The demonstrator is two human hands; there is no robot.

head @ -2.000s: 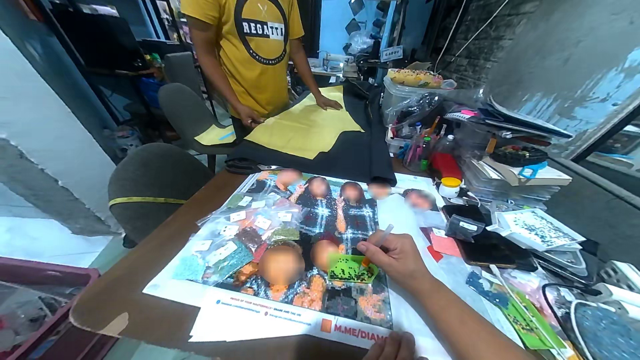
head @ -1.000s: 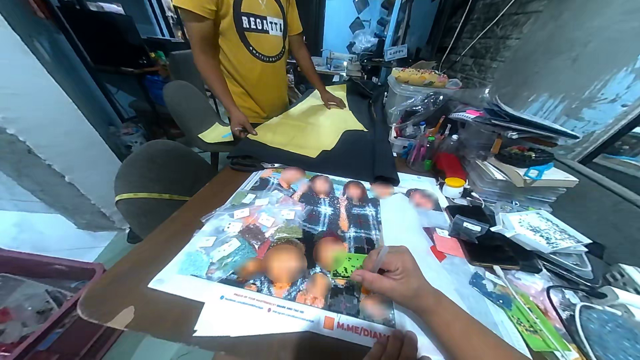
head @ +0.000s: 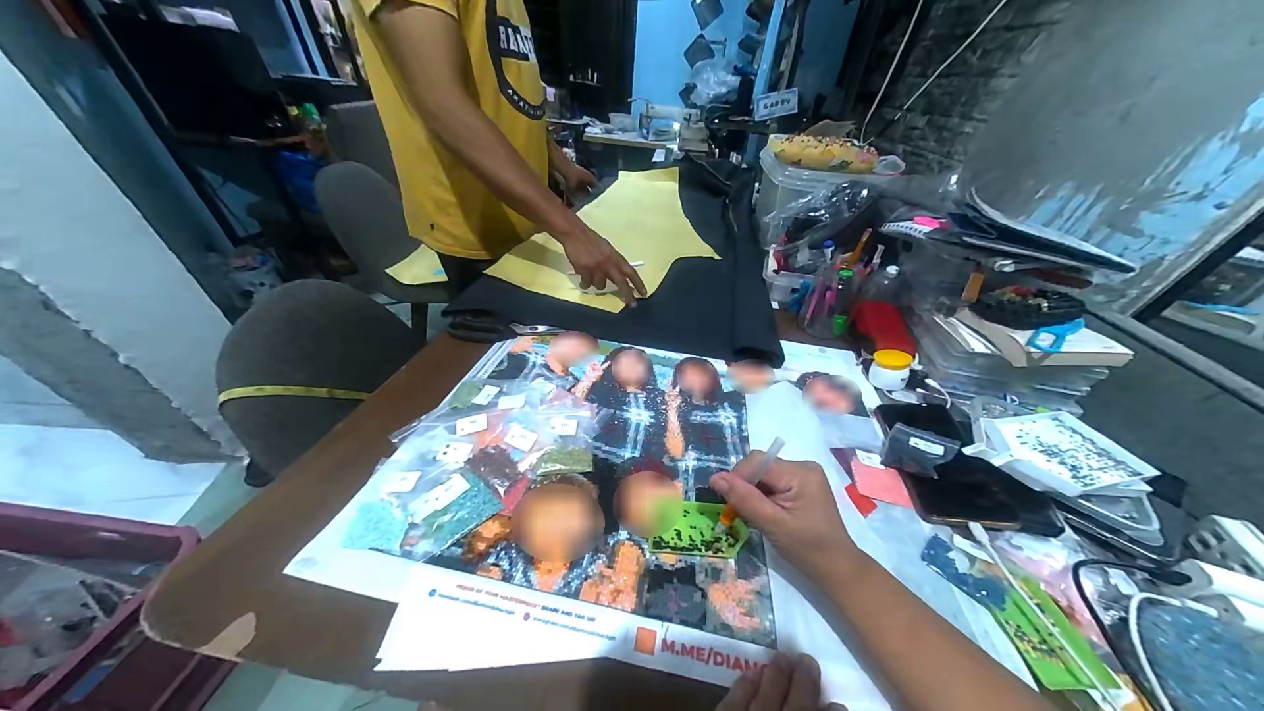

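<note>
My right hand (head: pixel 780 499) grips a slim pen-like applicator (head: pixel 758 466), its orange tip down at a green tray (head: pixel 696 530) that holds small black beads. The tray lies on a diamond painting canvas (head: pixel 632 583) picturing a group of people. At the bottom edge, partly cut off, my left hand (head: pixel 775 686) rests on the canvas border with nothing visible in it. Labelled clear bags of coloured beads (head: pixel 474 484) lie on the canvas's left part.
Opposite stands a person in a yellow shirt (head: pixel 464 128), hands over yellow pattern paper (head: pixel 612 237) on black fabric (head: pixel 681 321). Scissors (head: pixel 494 326) lie near the fabric. At right are a phone (head: pixel 948 484), a yellow-capped jar (head: pixel 892 370), cables and stacked boxes (head: pixel 1007 370).
The other person has leaned over the pattern paper, one hand now nearer its front edge. My right hand has brought the applicator from above the tray to the beads in it.
</note>
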